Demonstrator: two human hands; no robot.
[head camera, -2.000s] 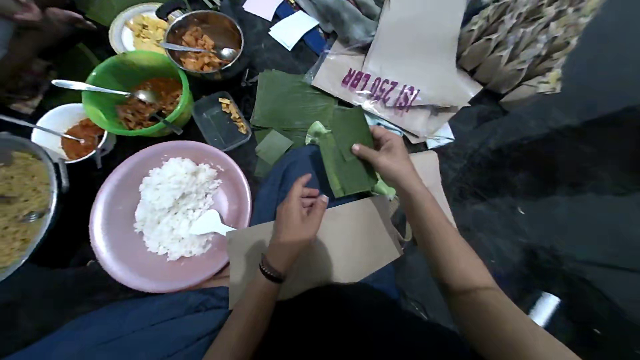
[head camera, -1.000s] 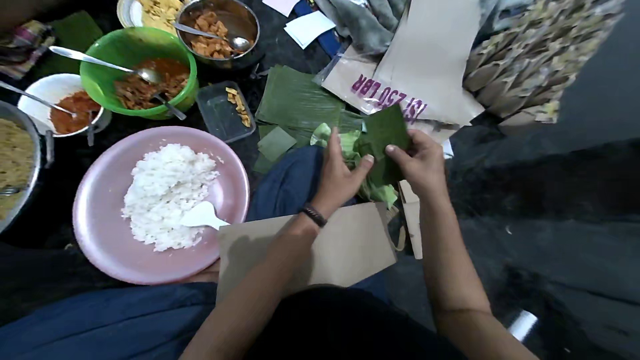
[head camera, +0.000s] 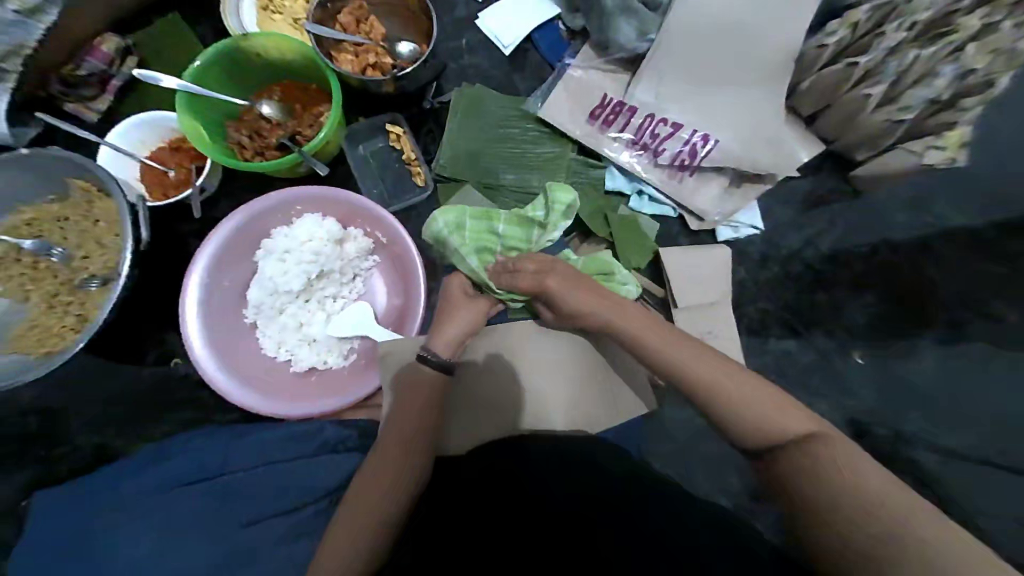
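Observation:
My right hand (head camera: 558, 288) grips a green checked cloth (head camera: 500, 232), bunched over whatever lies beneath it. Close against it, my left hand (head camera: 464, 310) has its fingers under the cloth's lower edge; a dark green edge, perhaps of the banana leaf piece, shows just below. Across my lap lies a sheet of brown wrapping paper (head camera: 560, 384), under my left wrist. To the left, a pink basin (head camera: 204, 320) holds cooked white rice (head camera: 304, 280) and a white rice paddle (head camera: 356, 322). A stack of banana leaf pieces (head camera: 500, 144) lies beyond the cloth.
Several food vessels stand at the left: a green bowl (head camera: 192, 120), a white bowl (head camera: 120, 140), a metal pot (head camera: 132, 240) of noodles and a steel pan (head camera: 428, 48). A plastic tray (head camera: 364, 164) sits behind the basin. More brown paper (head camera: 720, 80) lies at the upper right.
The green cloth, earlier lying behind my hands, is now in my right hand and spread over them. The dark green leaf piece I held earlier is mostly out of sight. Both hands have moved closer together.

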